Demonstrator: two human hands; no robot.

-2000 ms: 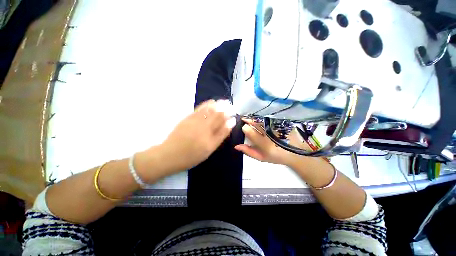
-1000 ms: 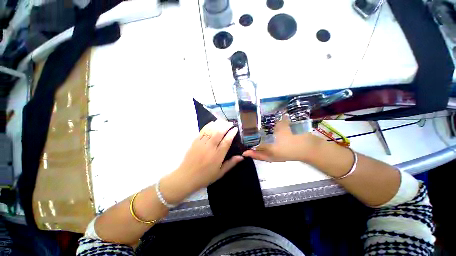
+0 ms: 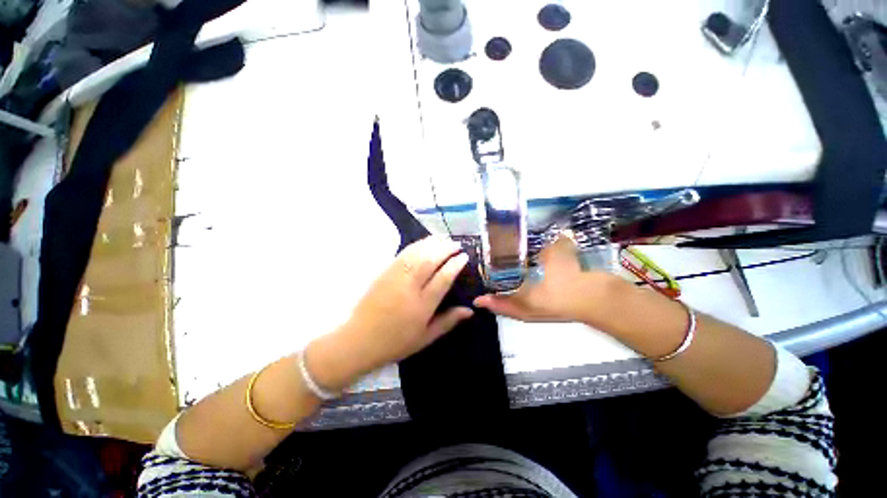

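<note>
A black fabric strip [image 3: 453,365] runs from under the needle area over the table's front edge. Its narrow end points away past my fingers and lies twisted on the white top. My left hand [image 3: 413,292] lies on the strip, fingers bent, pressing it beside the needle area. My right hand [image 3: 545,287] is at the strip's right edge, thumb and fingers near the presser foot, partly behind the metal loop. The white sewing machine head [image 3: 622,126] stands beyond. The needle is hidden.
Cardboard [image 3: 122,282] covers the table's left side, with another black strip [image 3: 63,253] along it. Snips [image 3: 650,271] and a thin metal tool [image 3: 740,282] lie at right. A measuring tape [image 3: 574,381] lines the front edge. A dark red box [image 3: 720,214] sits behind my right hand.
Since two seconds ago the view has turned and the machine head appears further left. The strip's far end has gone from broad and curved to a narrow twisted tip. Both hands stay at the needle area.
</note>
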